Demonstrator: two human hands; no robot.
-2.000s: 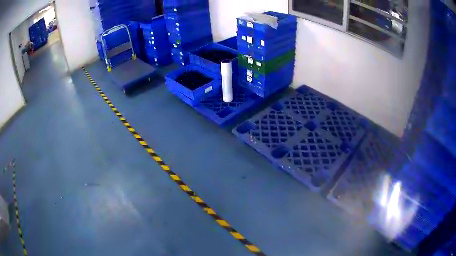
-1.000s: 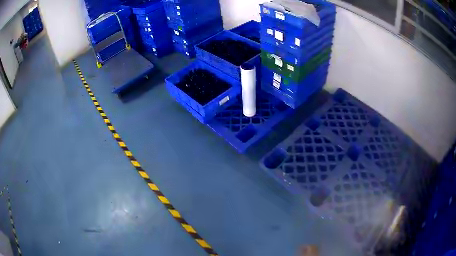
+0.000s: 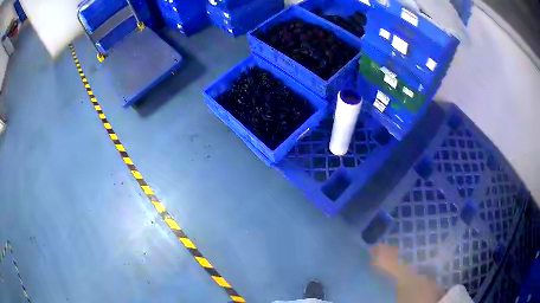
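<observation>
A blue crate full of black spiky parts sits at the near corner of a blue pallet. Behind it a second crate holds more dark parts, with another filled crate beyond. A white roll stands upright on the pallet, right of the crates. My right hand is blurred at the lower right, over the floor and an empty-looking pallet's edge, apart from the crates; its fingers are not clear. My left hand is out of the picture.
Stacked blue crates with one green layer stand right of the roll. A second pallet lies at right by the wall. A platform trolley is at upper left. Striped tape crosses the floor. A dark shoe shows at the bottom.
The view has moved closer to the crates and tilted down, so they look larger. My right hand has come into view from the bottom edge. The crates and roll stay in place.
</observation>
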